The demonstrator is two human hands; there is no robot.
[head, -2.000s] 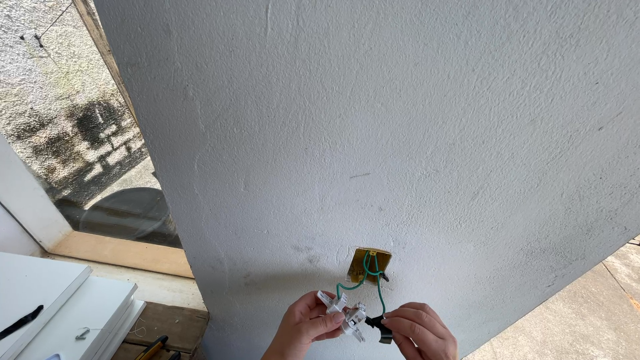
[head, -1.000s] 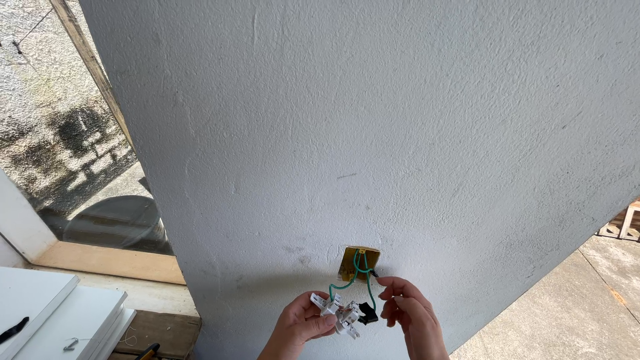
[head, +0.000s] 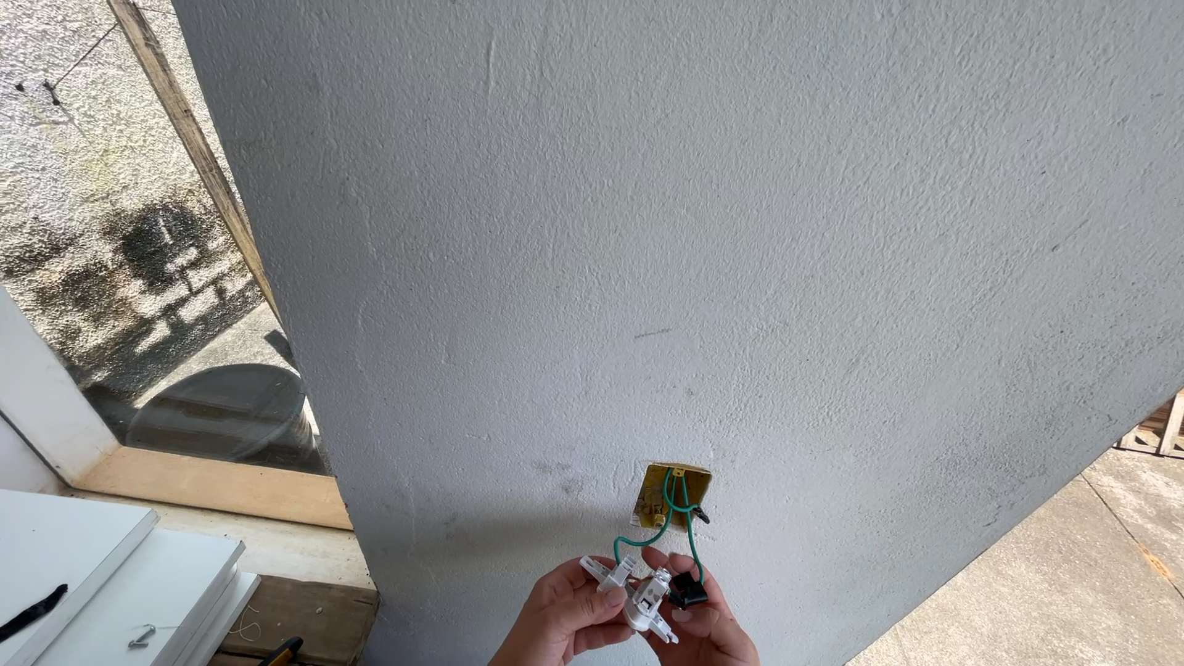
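Note:
My left hand (head: 572, 613) grips a white plastic electrical fitting (head: 641, 606), a frame with modules, just below a yellow wall box (head: 673, 495). Close beside it, my right hand (head: 708, 629) has its fingers around a small black module (head: 686, 590). Green wires (head: 645, 540) come out of the box; one runs down to the white fitting, the other to the black module. A short black wire end (head: 701, 514) pokes out at the box's right edge. The fingers partly hide the fitting.
The box is set in a grey painted wall (head: 592, 277). At lower left lie stacked white boards (head: 185, 578) with screws (head: 142, 636) on top, by a wooden surface (head: 319, 615) bearing a black-and-yellow tool (head: 282, 652). A window with a wooden sill (head: 213, 486) stands behind.
My right hand was up beside the wire near the box one second ago; it has come down to the black module. My left hand still holds the white fitting.

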